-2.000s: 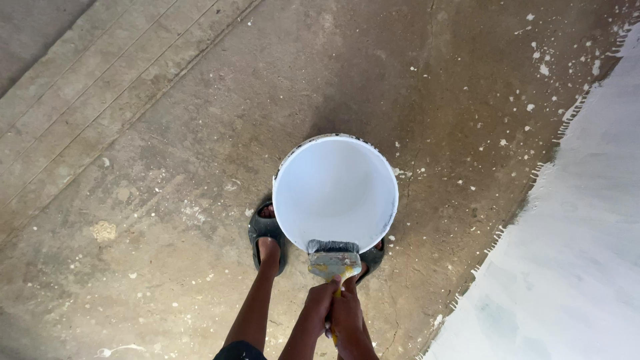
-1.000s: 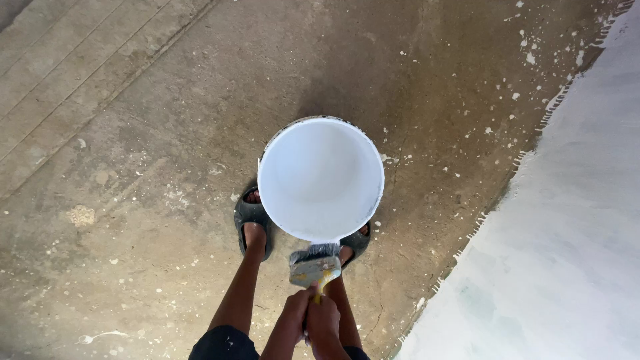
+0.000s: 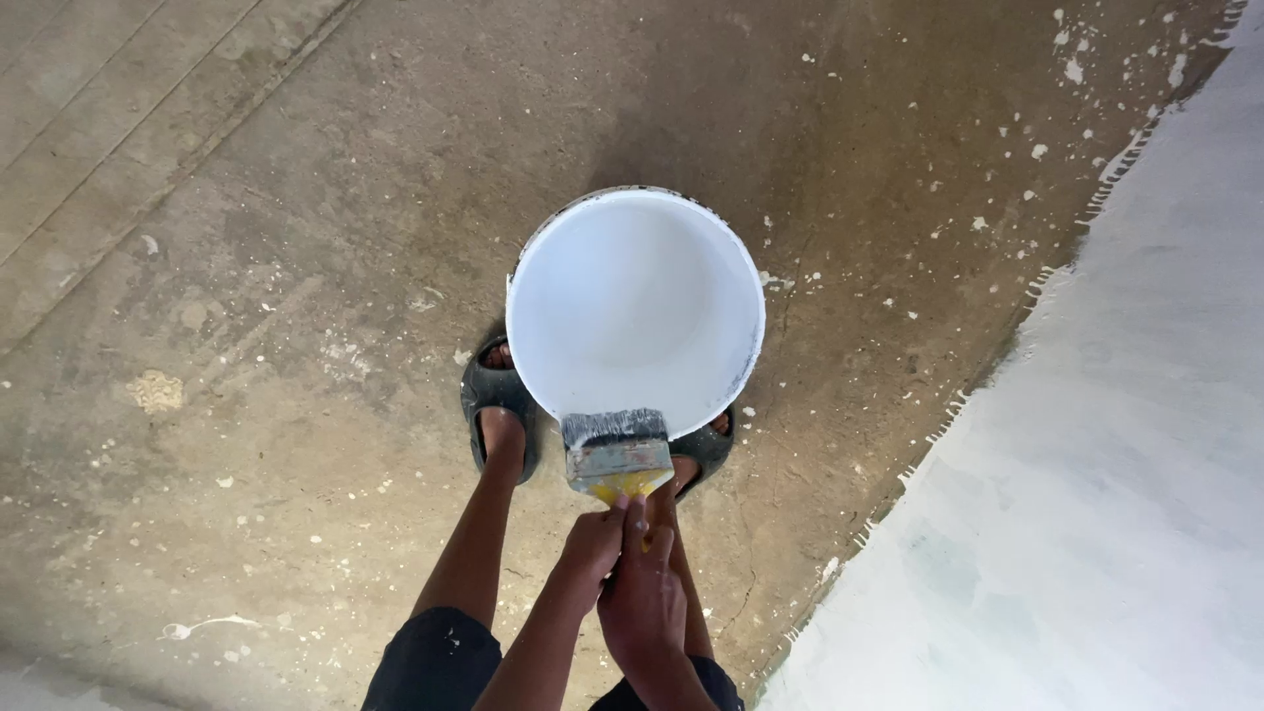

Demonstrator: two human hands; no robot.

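Observation:
A wide paintbrush (image 3: 620, 456) with a yellow handle and dark bristles smeared with white paint lies over the near rim of a round white bucket (image 3: 632, 306). The bucket has white paint inside. Both of my hands close around the brush handle, side by side. My left hand (image 3: 595, 541) is on the left of the handle, and my right hand (image 3: 647, 592) wraps it from the right. The fingers hide most of the handle.
My feet in dark slippers (image 3: 499, 395) stand on either side of the bucket's near edge. A concrete floor (image 3: 296, 444) with white paint spots surrounds it. On the right rises a white-painted wall (image 3: 1066, 523) with a ragged paint edge. Grooved lines cross the floor at upper left.
The brush was just below the bucket rim a second ago and now its bristles overlap the rim. The view has shifted slightly.

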